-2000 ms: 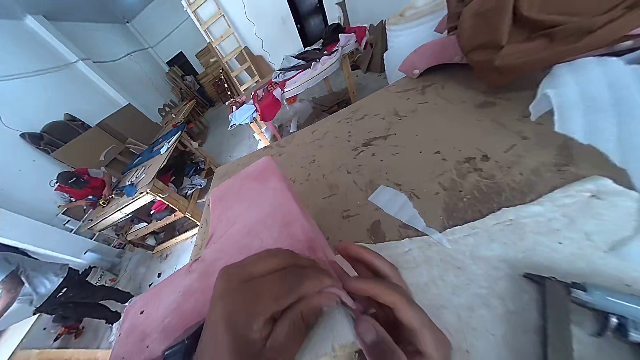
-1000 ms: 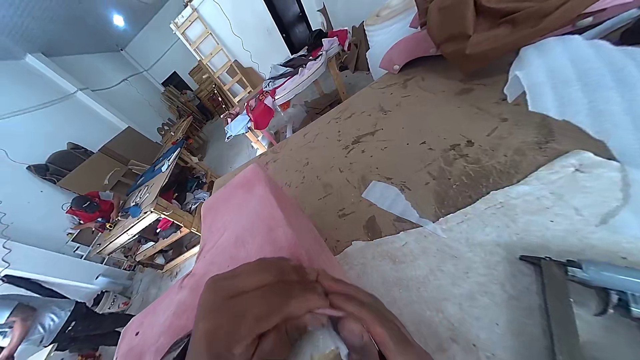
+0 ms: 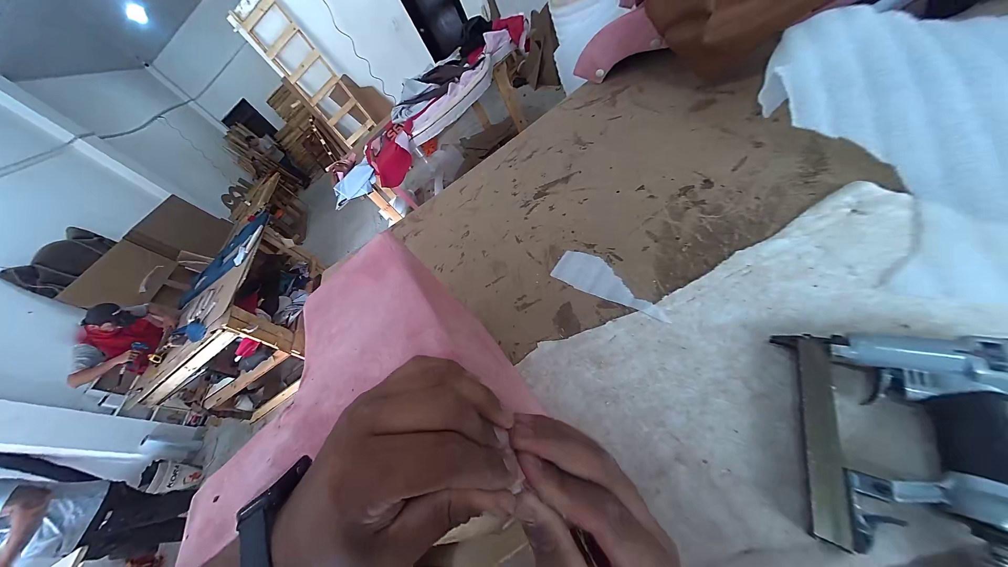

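My left hand (image 3: 425,457), with a dark band on its wrist, pinches a small piece of whitish material (image 3: 508,461) at the bottom centre. Against its fingertips, my right hand (image 3: 587,488) grips the same piece from the other side. The fingers hide most of the piece, and its kind cannot be told. Pink fabric (image 3: 370,315) lies under and beyond my left hand, draped over an edge. To the right of my hands, a pneumatic staple gun (image 3: 827,449) lies on off-white padding (image 3: 654,425).
A white scrap (image 3: 602,279) lies on the stained brown tabletop (image 3: 567,181). White foam sheeting (image 3: 874,102) and brown fabric (image 3: 724,31) are at the upper right. One person (image 3: 118,339) works at a wooden bench on the left; another (image 3: 71,512) stands at lower left.
Both hands stay close together at the bottom centre, with their fingers shifted around the small piece. The person at lower left has changed arm position.
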